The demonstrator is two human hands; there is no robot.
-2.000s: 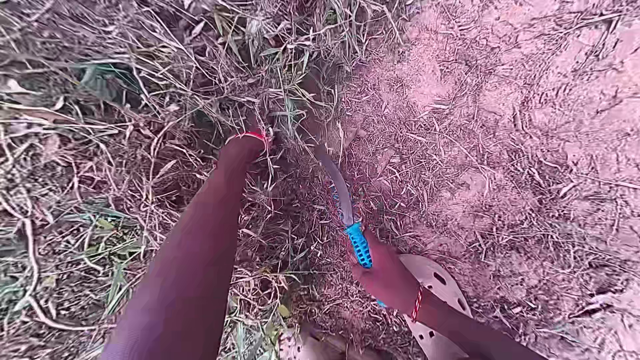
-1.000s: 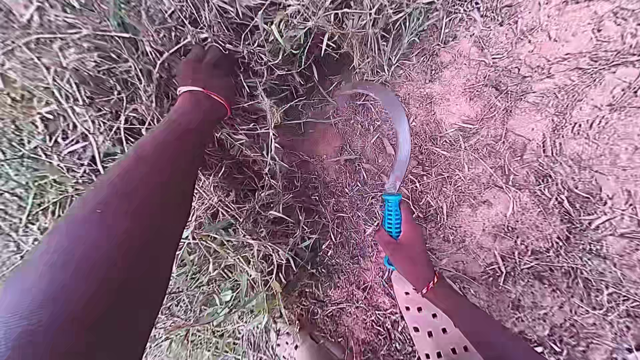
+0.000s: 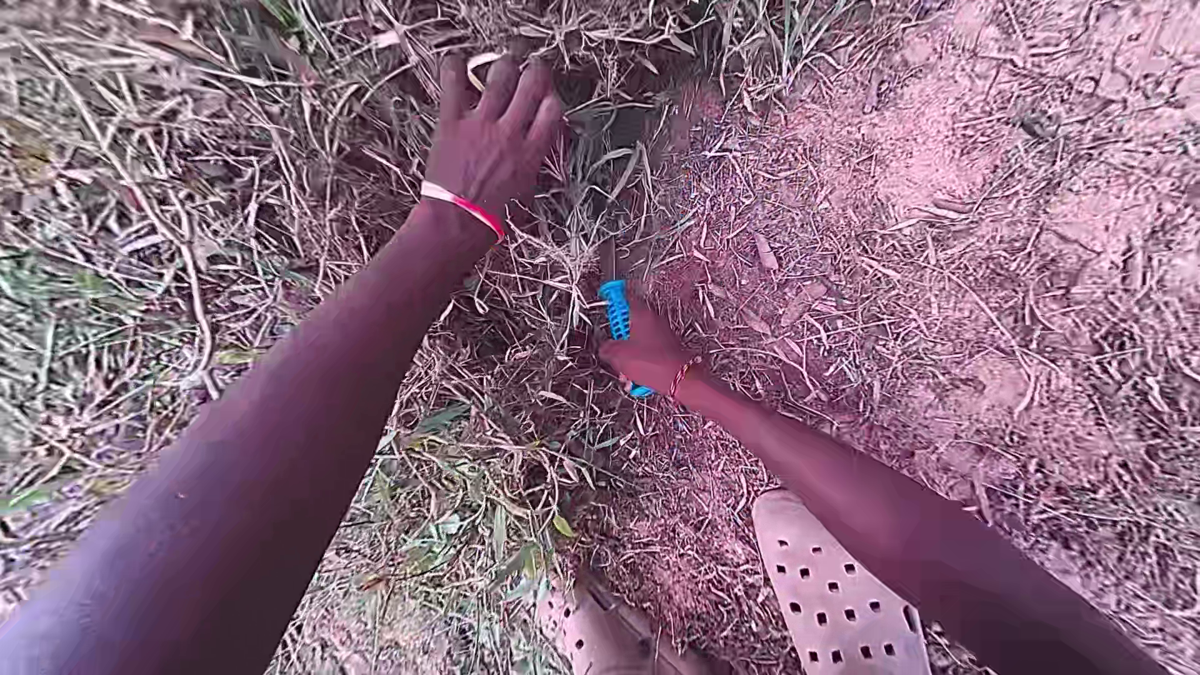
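My right hand (image 3: 652, 347) is closed around the blue plastic handle (image 3: 616, 309) of a sickle, right of the grass edge. Little of the sickle's blade shows; it points up the view and is mostly hidden among the stems. My left hand (image 3: 497, 127), with a red and white band at the wrist, lies on the dry grass (image 3: 328, 178) up and to the left of the sickle. Its fingers curl down into the stems, and their tips are hidden, so whether they grip any grass cannot be told.
Reddish bare soil (image 3: 937, 169) strewn with dry straw lies to the right. Two perforated clogs, a right one (image 3: 834, 600) and a left one (image 3: 572, 628), stand at the bottom. Greener grass (image 3: 459, 506) grows just left of them.
The sickle in my right hand has moved left to the grass edge, and its curved blade, in full view one second ago, is now mostly hidden. My left hand now shows nearer the sickle.
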